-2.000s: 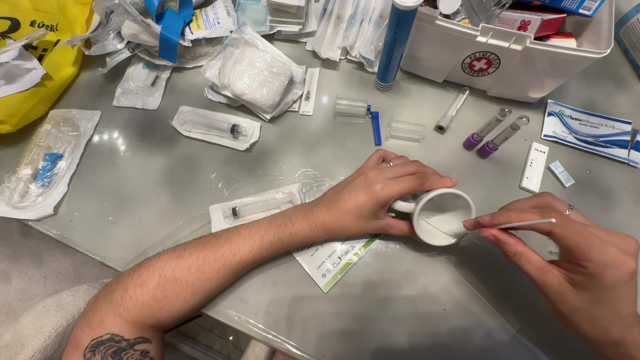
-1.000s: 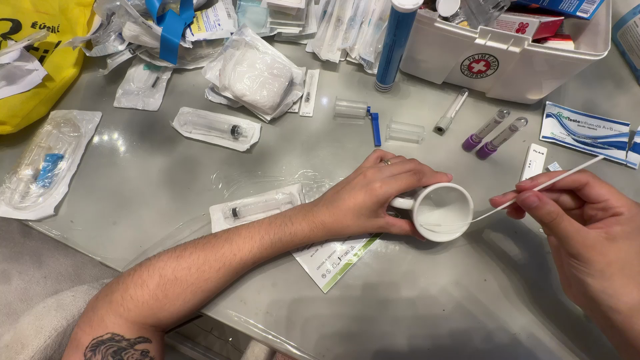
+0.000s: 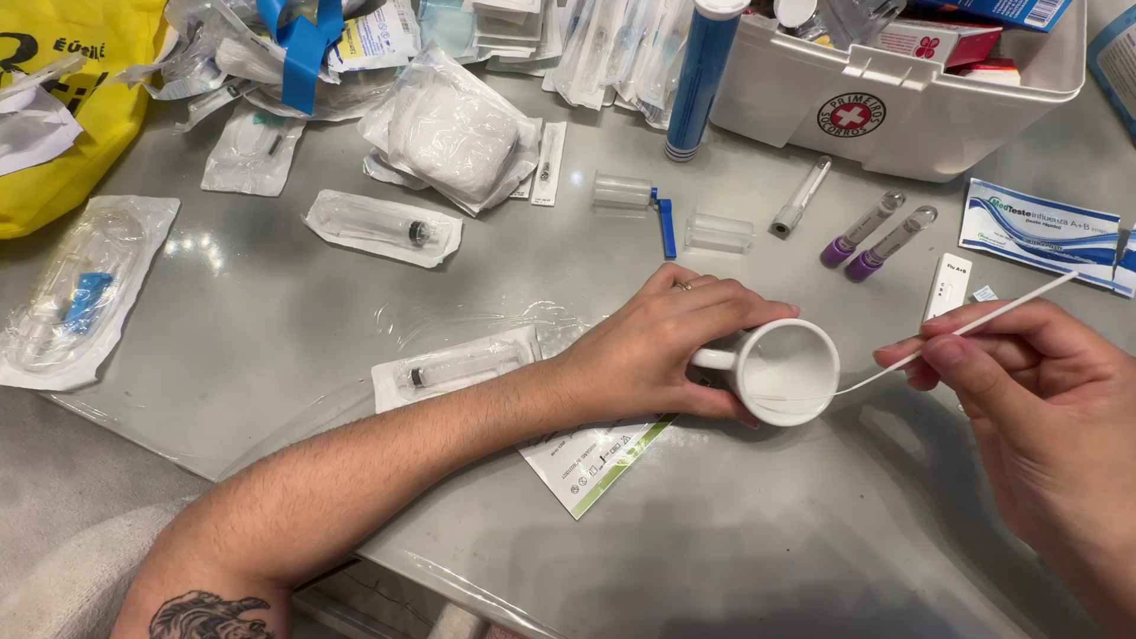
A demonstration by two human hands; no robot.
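My left hand [image 3: 683, 346] grips a small white cup [image 3: 792, 371] by its side and handle, with the opening turned up toward me. Between the fingertips of my right hand [image 3: 1003, 364] is a thin white swab [image 3: 994, 312], whose slender bent end reaches over the rim into the cup. Just beyond my right fingers lies a white rapid test cassette [image 3: 948, 286], partly hidden by them. A wrapped syringe [image 3: 461, 366] and a white and green sachet [image 3: 593, 461] lie partly under my left forearm.
Purple-capped tubes [image 3: 863, 238], a grey-capped tube [image 3: 801, 197] and clear plastic holders [image 3: 719, 232] lie beyond the cup. Farther back stand a blue cylinder [image 3: 701, 80] and a white first-aid box [image 3: 790, 89]. Wrapped supplies [image 3: 461, 133] and a yellow bag [image 3: 80, 160] occupy the back left.
My right hand has moved right, away from the cup's rim, and more of the swab's thin end now shows. My left hand has stayed on the cup.
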